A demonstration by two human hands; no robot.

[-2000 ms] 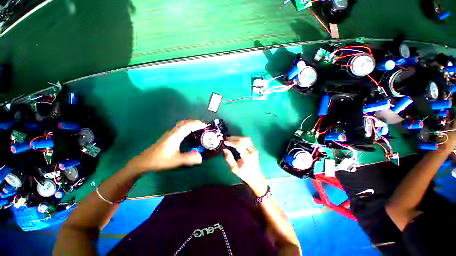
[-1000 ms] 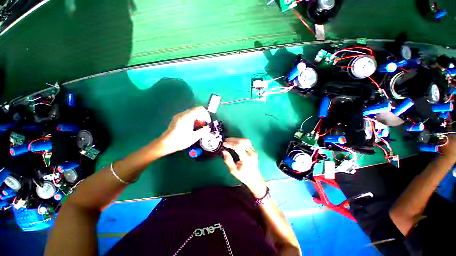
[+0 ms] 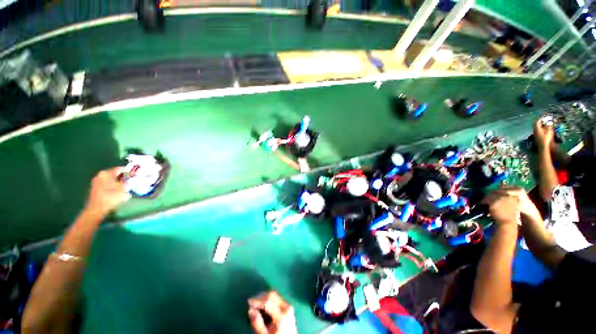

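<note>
My left hand (image 3: 110, 190) is stretched out over the green belt at the left. Its fingers are on the left edge of a round black unit (image 3: 145, 177) with a pale, blurred top and a little red and blue. I cannot see whether the unit rests on the belt. My right hand (image 3: 271, 312) is low in the view over the green bench, cut off by the bottom edge. Its fingers are curled, and I cannot tell if anything is in them. A small flat white piece (image 3: 221, 249) lies on the bench between my hands.
Wired units with blue cells and silver discs (image 3: 358, 186) are heaped on the bench at the right. Another wired unit (image 3: 302, 138) and several smaller ones stand on the belt. A neighbouring person's arms (image 3: 500, 261) are at the right, near a heap of small pale parts (image 3: 500, 155).
The view has tilted up and shows more of the belt. My left hand has moved from the bench to the belt with the unit. My right hand is now apart from the unit.
</note>
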